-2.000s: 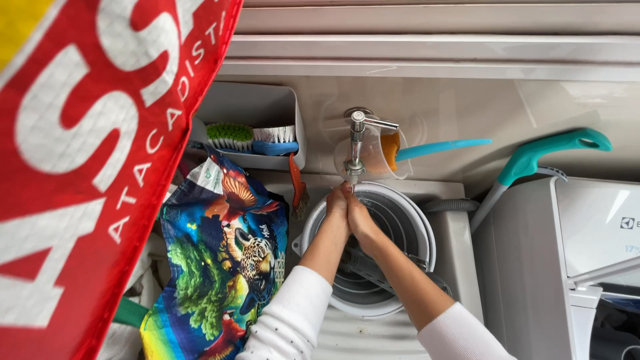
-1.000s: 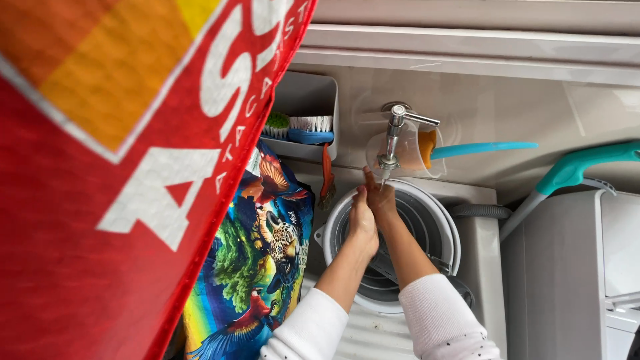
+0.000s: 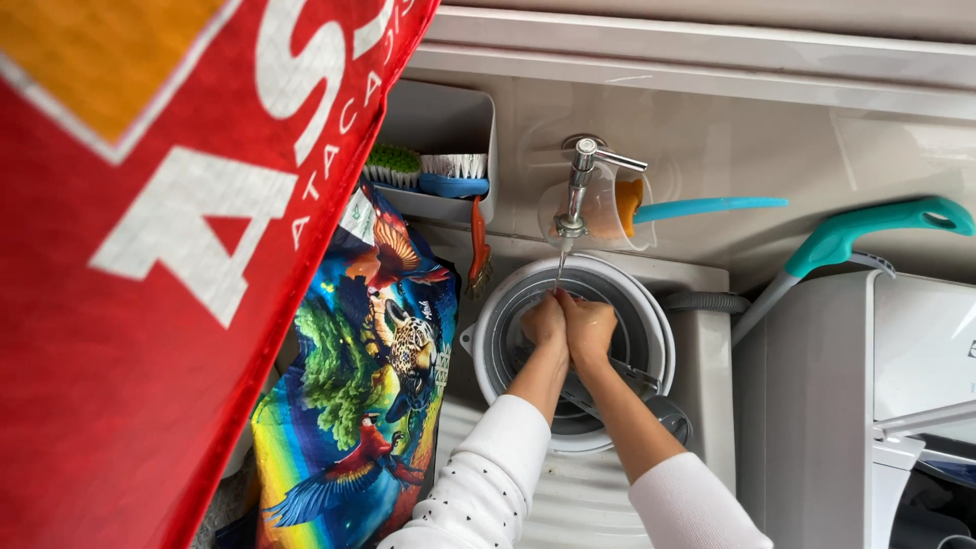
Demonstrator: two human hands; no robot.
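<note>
Water runs from a chrome wall tap [image 3: 581,179] onto my two hands, which touch each other over a round grey-and-white bucket [image 3: 665,335]. My left hand [image 3: 546,319] is on the left and my right hand [image 3: 591,324] on the right, both with curled fingers. Whether anything lies between them is hidden. The bucket stands in a ribbed laundry sink [image 3: 587,496]. Inside it, partly behind my right forearm, is a grey plastic object [image 3: 637,375]. Behind the tap, a clear plastic cup [image 3: 602,206] holds an orange item and a light blue handle [image 3: 709,207].
A large red bag [image 3: 152,366] fills the left foreground. Beside the sink hangs a colourful printed bag [image 3: 358,381]. A grey bin [image 3: 438,107] holds scrubbing brushes [image 3: 455,174]; a red-handled brush [image 3: 479,244] hangs below. At right are a teal-handled tool [image 3: 846,229] and a white appliance [image 3: 808,404].
My hands, apart at the fingertips one second ago, are now curled together lower under the tap. Running water shows plainly now. The view has shifted somewhat left since two seconds ago.
</note>
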